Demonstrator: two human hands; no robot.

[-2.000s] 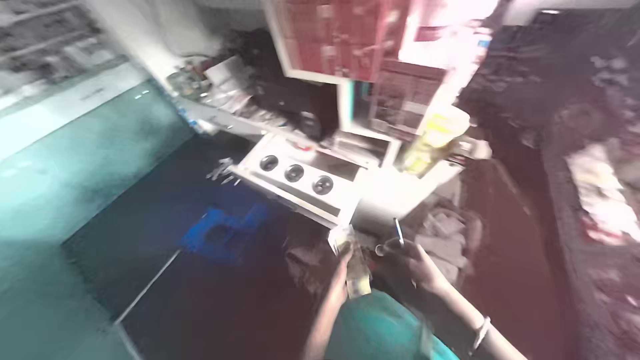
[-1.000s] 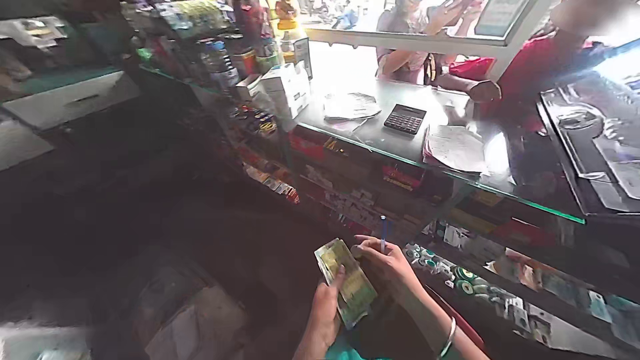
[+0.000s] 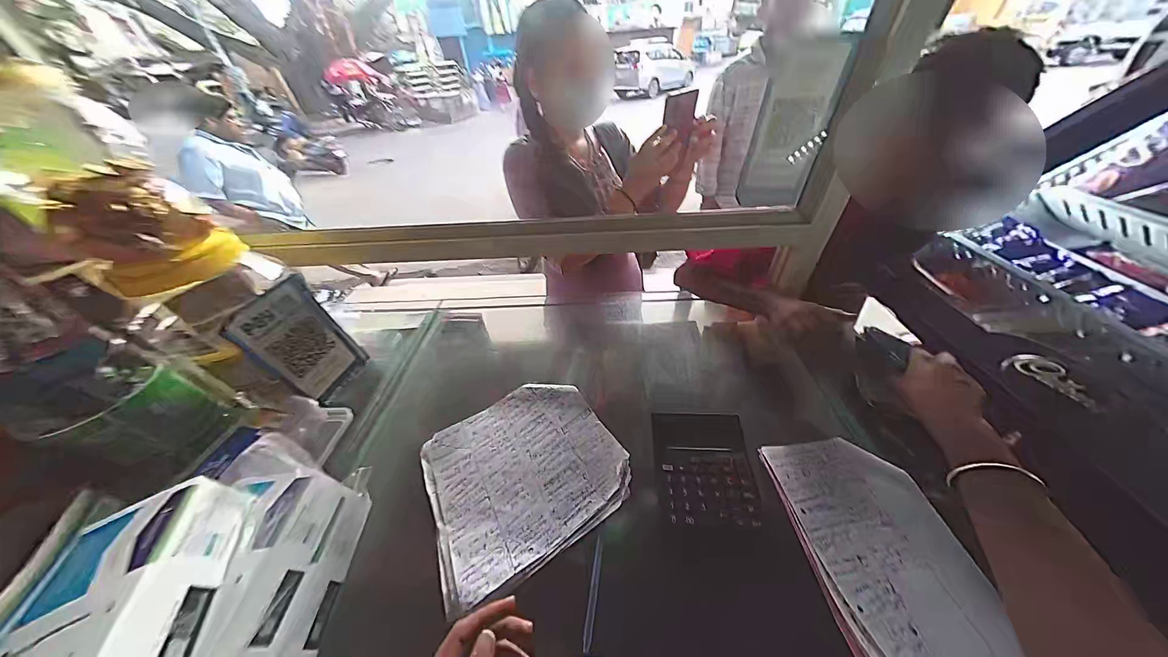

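Note:
At the bottom edge is my left hand (image 3: 488, 631), its fingers loosely curled and apart with nothing seen in them, near the lower corner of a stack of handwritten sheets (image 3: 529, 484). My right hand (image 3: 940, 392), below a bangled wrist, reaches to the right end of the glass counter and grips a dark object (image 3: 883, 351) whose kind is unclear. Beyond it lies another person's hand (image 3: 803, 319). A black calculator (image 3: 707, 470) rests between the stack and a second pad of written paper (image 3: 885, 547). A pen (image 3: 593, 593) lies on the counter.
White boxes (image 3: 265, 557) and a framed printed code (image 3: 297, 342) stand at the left. A window frame (image 3: 511, 235) crosses behind the counter (image 3: 383, 447). Outside, a person holds up a phone (image 3: 680, 114). A black case with trays (image 3: 1049, 365) is at the right.
The view has swung up to the counter. The banknotes that my hands held are no longer seen. My hands have moved apart, the right one out to the counter's right end.

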